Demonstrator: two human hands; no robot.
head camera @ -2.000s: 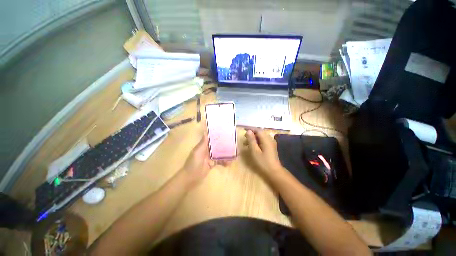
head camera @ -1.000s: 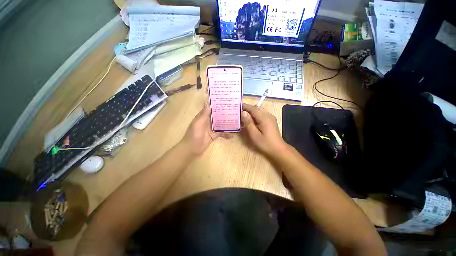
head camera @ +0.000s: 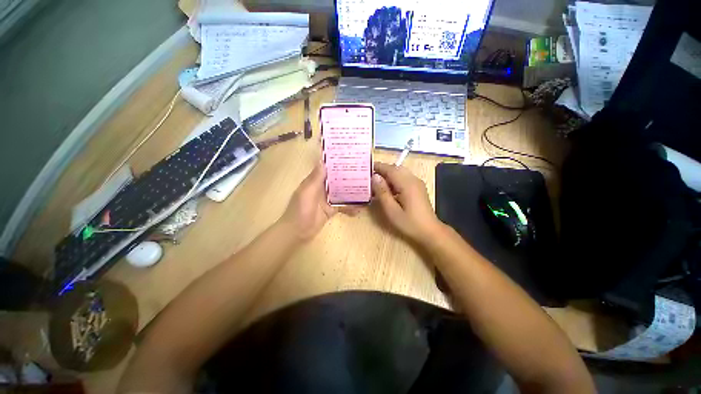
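A smartphone (head camera: pixel 348 154) with a pale edge and a pinkish text page stands upright in the middle, in front of the laptop (head camera: pixel 400 108). My left hand (head camera: pixel 310 202) holds its lower left side; the fingers behind the phone are hidden. My right hand (head camera: pixel 401 198) is at its lower right edge, thumb against the side. A white cigarette (head camera: pixel 404 151) sticks up from between the fingers of my right hand.
A keyboard (head camera: pixel 154 200) lies at the left, with a small white mouse (head camera: pixel 144 254) and a bowl of butts (head camera: pixel 92 327) below. Papers (head camera: pixel 250 46) lie behind. At the right are a lit mouse (head camera: pixel 507 218) on a black pad (head camera: pixel 461 192), a black printer (head camera: pixel 607 208) and a label strip (head camera: pixel 653 331).
The view has tilted down since the earliest frame. My right hand has come to the phone's edge, and the cigarette now shows. Since one second ago, almost nothing has moved; the mouse lights turned green.
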